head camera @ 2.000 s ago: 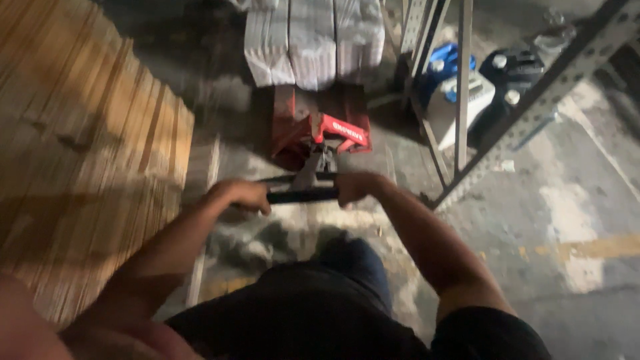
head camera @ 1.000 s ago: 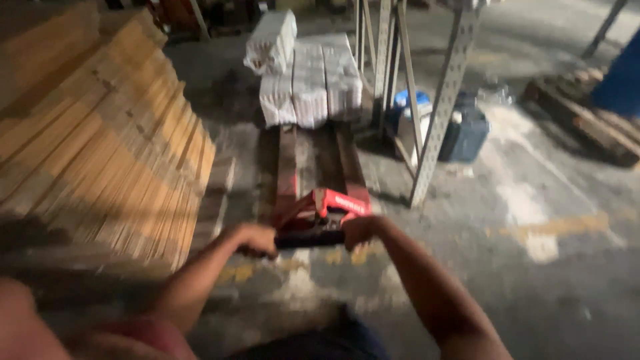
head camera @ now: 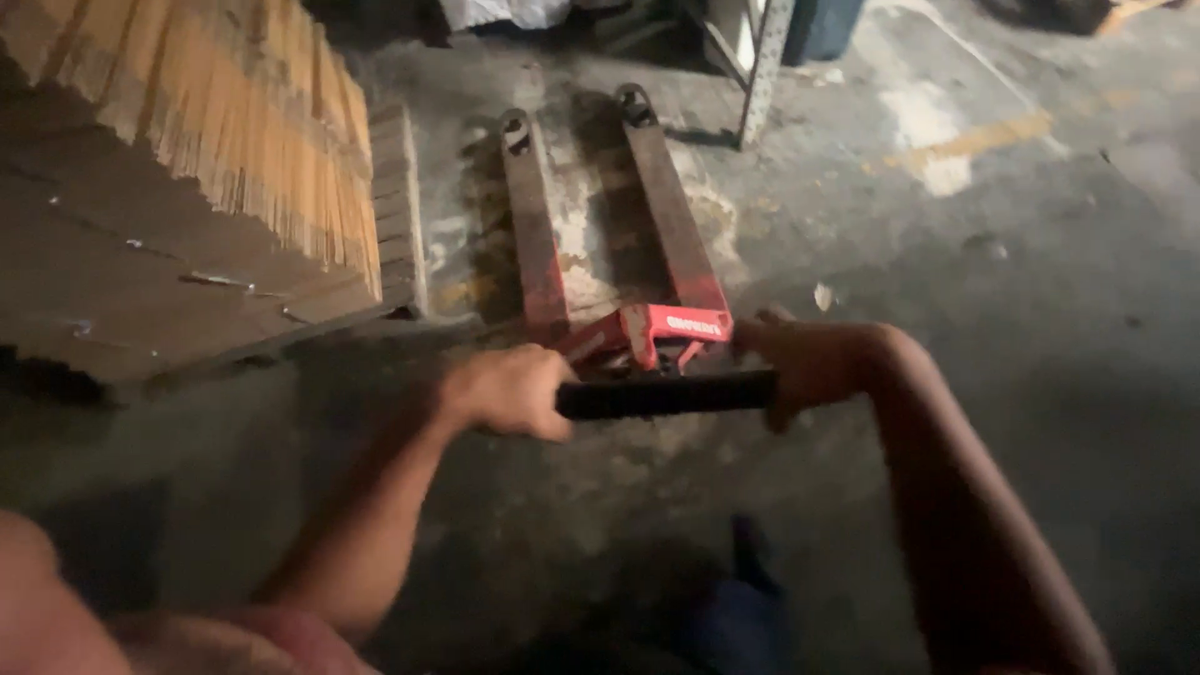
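A red pallet jack [head camera: 675,323] stands on the concrete floor in front of me, its two worn forks [head camera: 670,202] pointing away with nothing on them. My left hand [head camera: 511,389] is closed around the left end of its black handle bar [head camera: 666,396]. Around the right end of the same bar is my right hand [head camera: 787,370], blurred and in shadow. Beyond the fork tips, the lower edge of a wrapped white stack [head camera: 511,11] shows at the top of the view.
Flattened cardboard [head camera: 234,122] is stacked on a wooden pallet [head camera: 398,206] at the left. A perforated metal rack post [head camera: 767,75] stands right of the fork tips, beside a dark blue container [head camera: 825,28]. Yellow floor marking [head camera: 975,142] runs at the right.
The forks have come out from under the wrapped white stack and lie bare in view. The pallet jack has moved back from the stack and the rack. Both hands have stayed on the handle.
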